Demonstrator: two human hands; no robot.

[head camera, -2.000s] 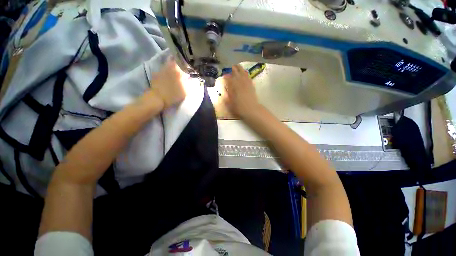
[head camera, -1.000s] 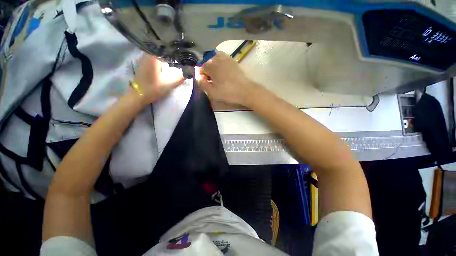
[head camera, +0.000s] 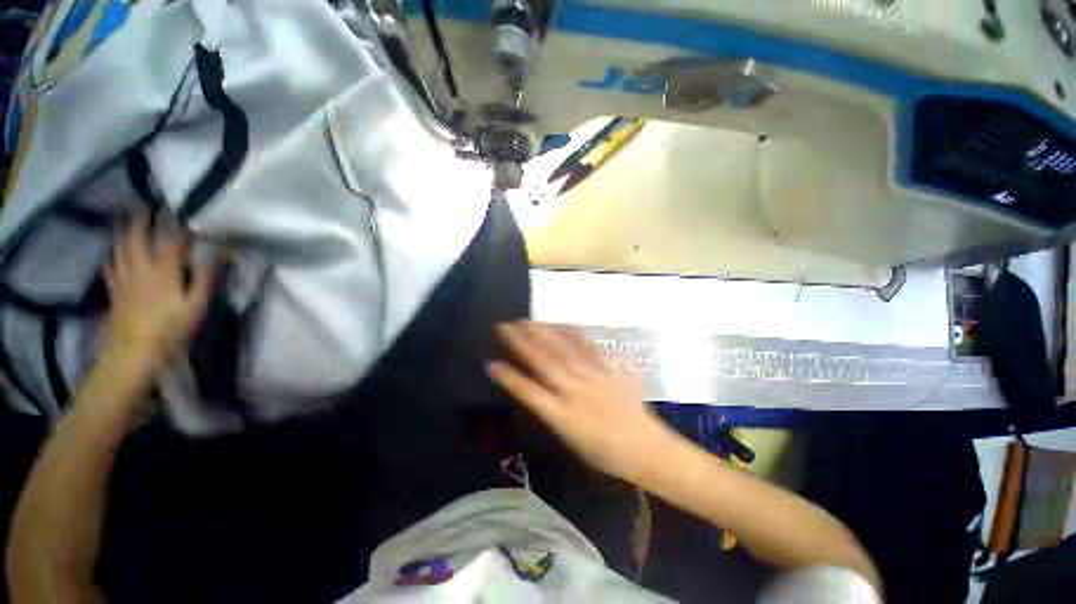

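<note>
The light grey garment body (head camera: pixel 295 153) with black strips is heaped left of the needle, its right tip under the presser foot (head camera: pixel 507 171). A black fabric panel (head camera: pixel 472 283) runs down from the presser foot and merges with the dark area below. My left hand (head camera: pixel 153 289) lies with spread fingers on the heaped grey cloth at the left, slightly blurred. My right hand (head camera: pixel 572 383) is over the right edge of the black panel at the table's front edge, fingers stretched and slightly apart; whether it grips the cloth is unclear.
The white sewing machine head (head camera: pixel 826 71) with its dark display (head camera: pixel 991 153) spans the top right. Yellow and black snips (head camera: pixel 602 153) lie on the machine bed. A measuring scale (head camera: pixel 767 363) edges the table. An orange-edged object (head camera: pixel 1012 501) is at the lower right.
Both hands have left the needle area. My left hand has moved left and down onto the heaped cloth; my right hand has moved down to the table's front edge.
</note>
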